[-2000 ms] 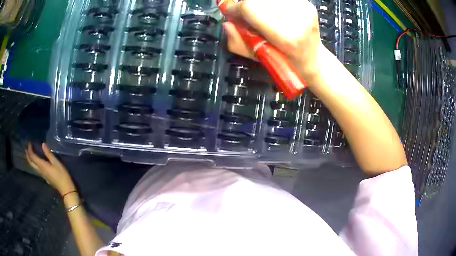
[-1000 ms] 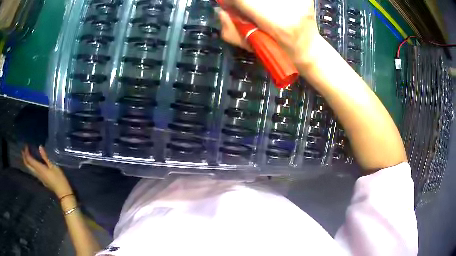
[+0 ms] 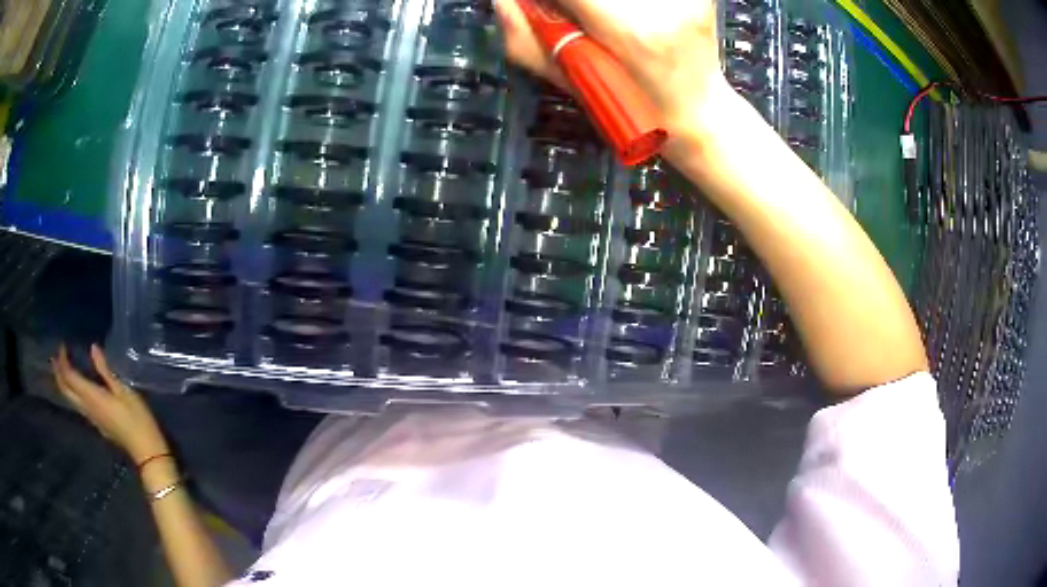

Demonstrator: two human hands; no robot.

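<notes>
A thick red marker (image 3: pixel 597 92) is in my right hand (image 3: pixel 654 52), which is cut off by the top edge over the upper middle of the tray. The marker's blunt end points down toward me; its tip is out of view. A large clear plastic tray (image 3: pixel 379 229) lies in front of me with its near rim by my body. Black round parts (image 3: pixel 304 283) stand on edge in rows in its channels. My left hand (image 3: pixel 109 407) is low at the left, below the tray's left corner, fingers apart and holding nothing visible.
A green mat (image 3: pixel 63 172) with blue and yellow tape lines lies under the tray. At the right are a lead with a white plug (image 3: pixel 908 146) and long dark strips (image 3: pixel 982 252). Brown boards (image 3: pixel 959 34) are at the upper right.
My right hand and the red marker have moved up and slightly left. The tray appears lower in the view than two seconds ago. My left hand stays low at the left.
</notes>
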